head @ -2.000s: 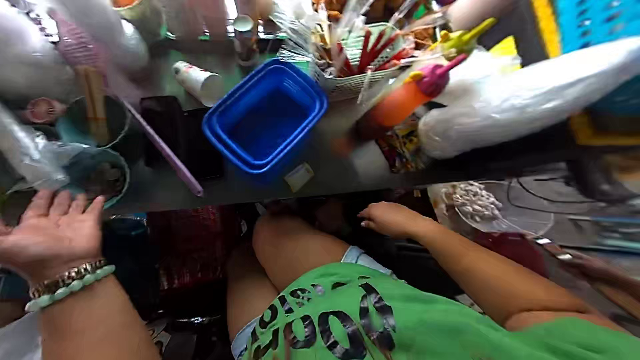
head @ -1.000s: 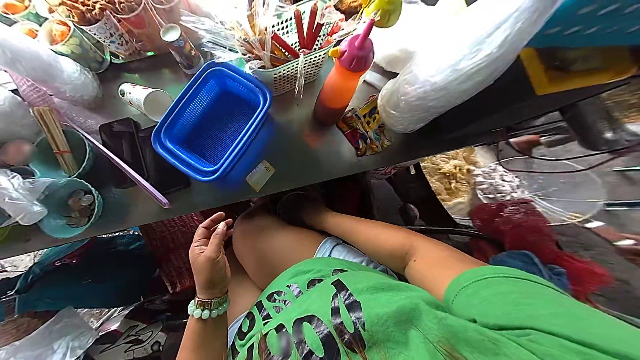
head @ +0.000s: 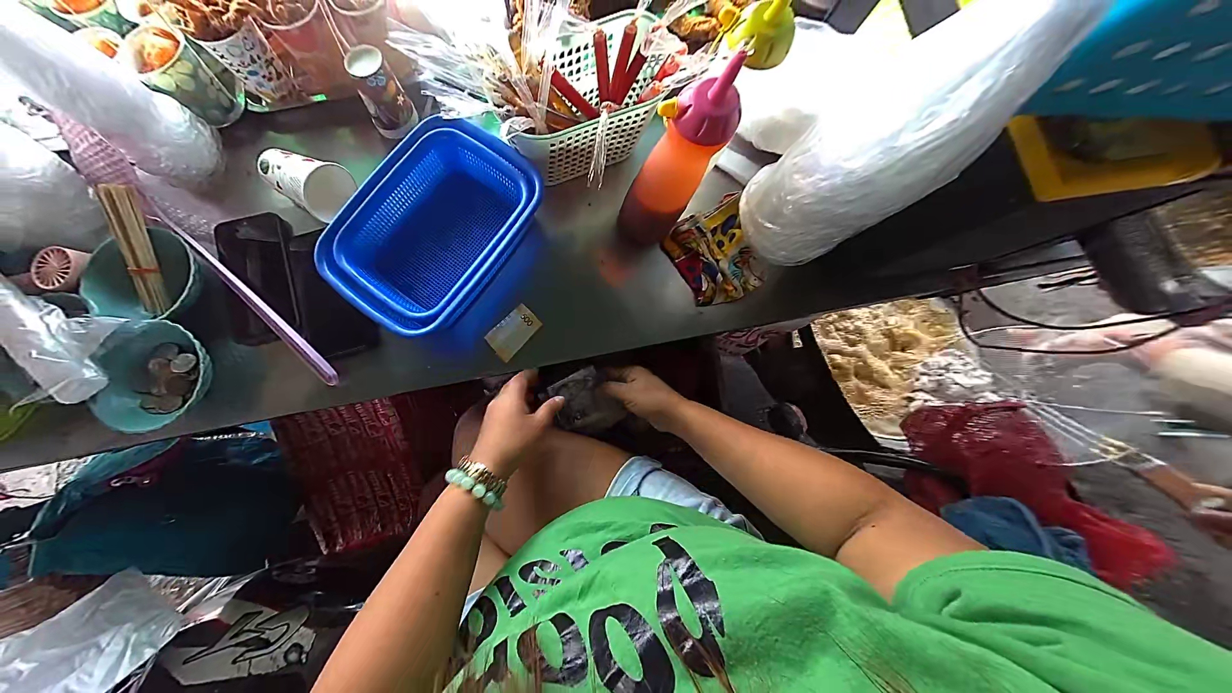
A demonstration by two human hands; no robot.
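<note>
Below the front edge of a dark metal table, my left hand and my right hand are on either side of a small grey item, perhaps a pouch or folded paper. The right fingers pinch its right side; the left thumb and fingers are at its left side, in shadow. Above them on the table lie a small printed paper slip and nested blue plastic baskets. A squeeze bottle of orange-red sauce stands to the right, beside a colorful packet.
Left on the table are a teal bowl of coins, a cup of wooden skewers, dark phones, a pink stick and a tipped paper cup. Plastic bag rolls lie at right. Another person's hand shows far right.
My left hand has moved from the left side to the space under the table edge, near my right hand. The grey item now shows between them.
</note>
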